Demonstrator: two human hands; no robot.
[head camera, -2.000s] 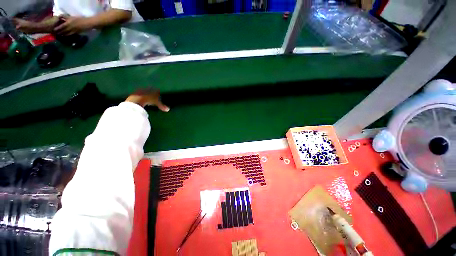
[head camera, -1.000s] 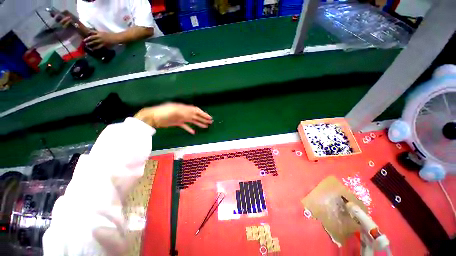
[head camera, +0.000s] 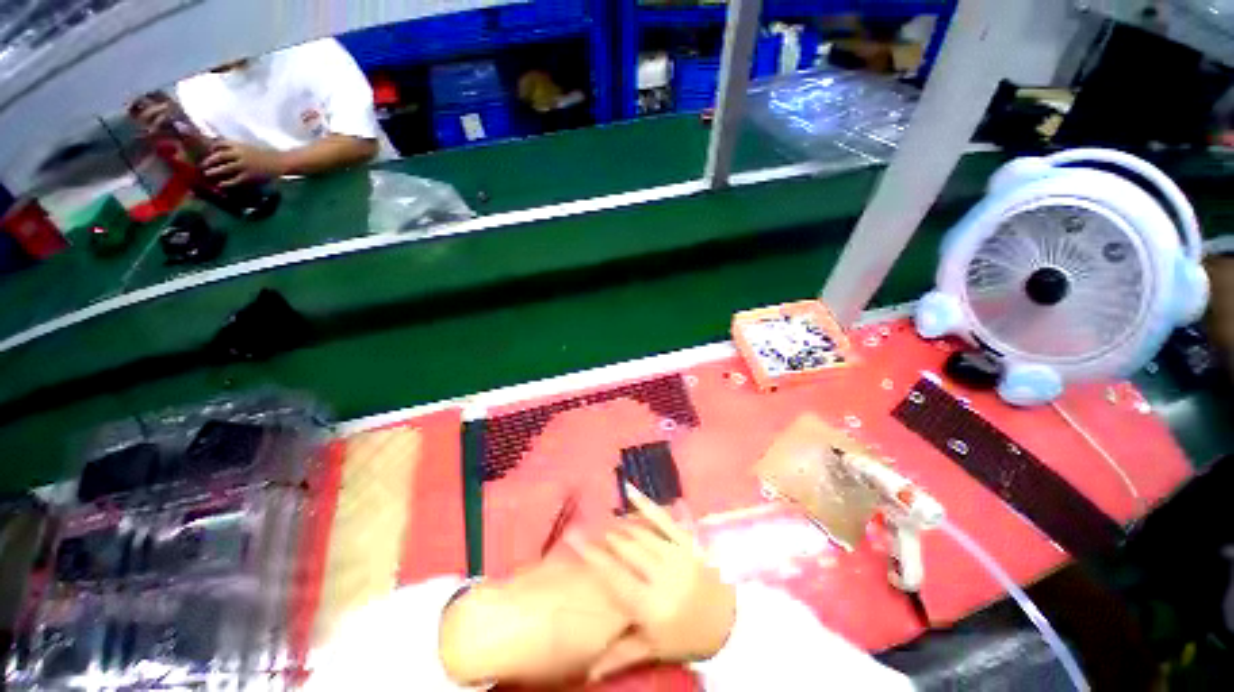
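Note:
My left hand (head camera: 521, 633) and my right hand (head camera: 670, 588) overlap low in the middle of the view, blurred, over the near part of the red mat. The right hand's fingers are apart and point up and left; no object shows in it. The left hand's fingers are partly hidden, so its grip cannot be told. Just beyond the hands lies a block of black strips (head camera: 650, 473). Reddish tweezers (head camera: 559, 525) lie left of it. The small yellowish stickers do not show.
White-and-orange glue gun (head camera: 886, 503) with hose, on tan cardboard (head camera: 801, 473). Parts box (head camera: 792, 345), black-brown pieces (head camera: 582, 416), dark strip (head camera: 1001, 460) and fan (head camera: 1062, 277) beyond. Cream sheet (head camera: 368, 507) and plastic trays (head camera: 176, 541) left. Green conveyor (head camera: 541, 304), white post, a person across.
My left hand has come back from over the conveyor to the mat. My right hand has come into view against it. The view has shifted, showing more of the fan and glue gun.

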